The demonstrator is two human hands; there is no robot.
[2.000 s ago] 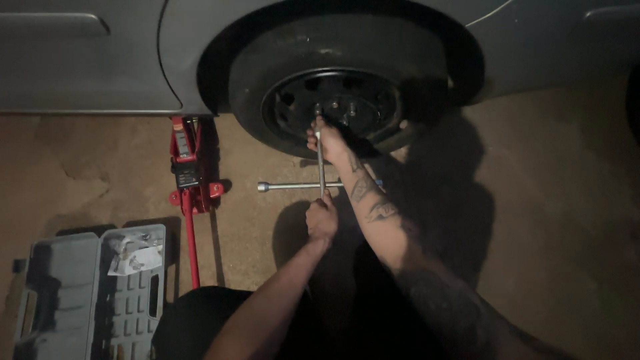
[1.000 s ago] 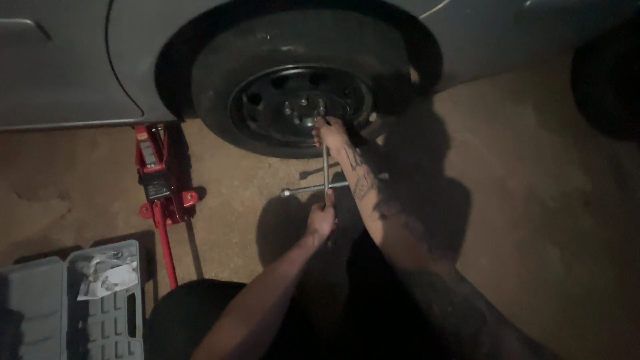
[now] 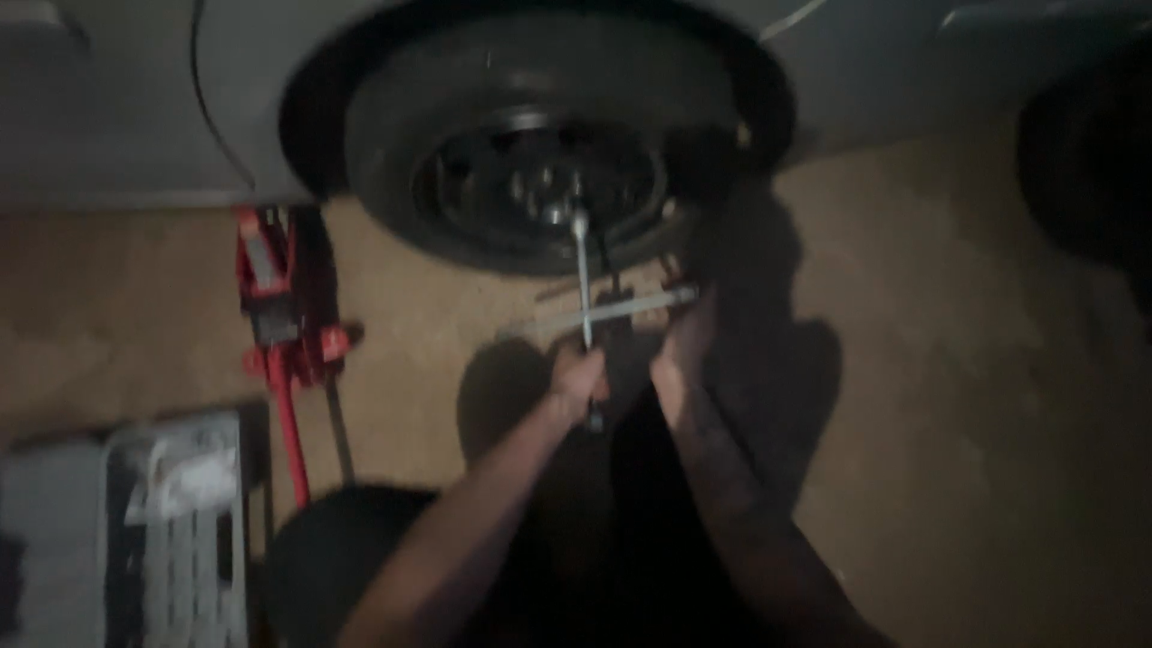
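A four-way lug wrench (image 3: pixel 584 283) reaches from the wheel's hub area toward me, its far socket at the lug nuts of the black steel wheel (image 3: pixel 540 184). My left hand (image 3: pixel 579 373) is closed around the near arm of the wrench, just below the crossing. At the right end of the blurred crossbar is my right hand (image 3: pixel 688 319), in shadow; whether its fingers grip the bar is not clear. The tire (image 3: pixel 396 171) sits inside the wheel arch of a grey car (image 3: pixel 99 117).
Left of the wheel, a red floor jack (image 3: pixel 279 301) stands by the car's sill, its handle pointing toward me. An open grey plastic case (image 3: pixel 238 531) with a clear bag (image 3: pixel 193 477) lies at lower left. Another dark tire (image 3: pixel 1080 171) is at far right.
My right hand has left the wrench's socket end near the hub and moved down to the right end of the crossbar. My left hand still holds the near arm.
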